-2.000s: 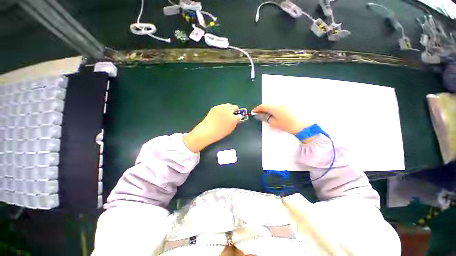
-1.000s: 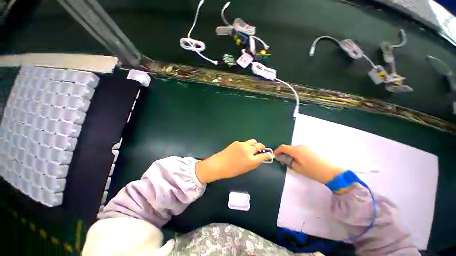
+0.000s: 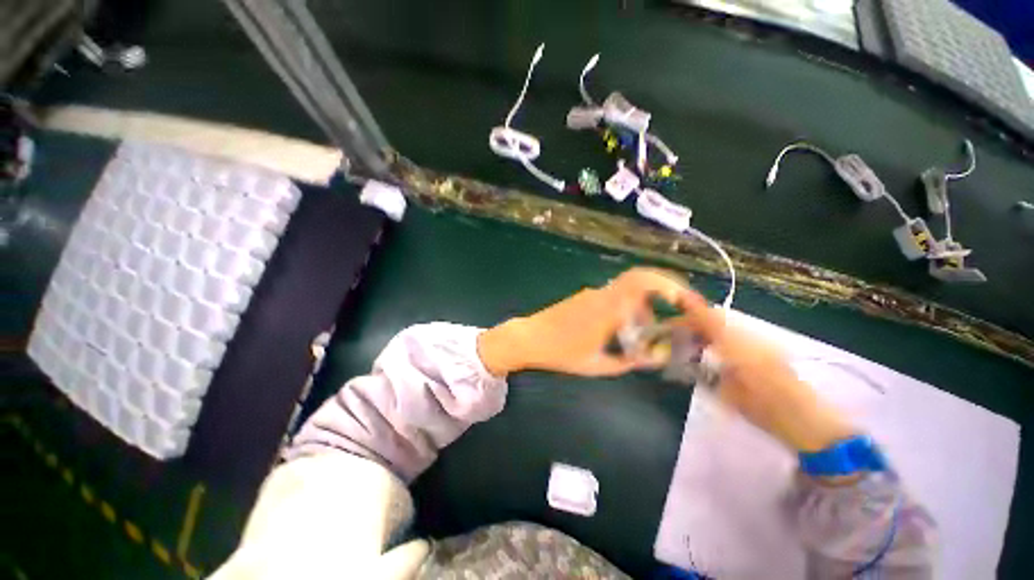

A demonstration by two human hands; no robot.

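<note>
My left hand [image 3: 578,329] and my right hand [image 3: 762,374] meet over the green bench, at the left edge of the white sheet [image 3: 964,453]. Between their fingers is a small blurred part [image 3: 669,343] with grey and yellowish spots, likely a circuit board with a plug piece. Both hands hold it; the fingers partly hide it. A small white housing shell [image 3: 573,488] lies alone on the bench nearer my body. A blue wrist strap [image 3: 842,457] is on my right wrist.
A grid of white shells [image 3: 170,295] stands at the left beside a black tray [image 3: 284,329]. A worn metal rail [image 3: 544,215] crosses behind the hands. Beyond it, corded boards [image 3: 635,147] and white cables [image 3: 516,144] lie on the belt. A metal post [image 3: 318,85] rises at upper left.
The view has turned and shifted, so the bench appears more tilted. My hands have come closer together around the part, and the fingertips now overlap it. The loose shell remains on the bench.
</note>
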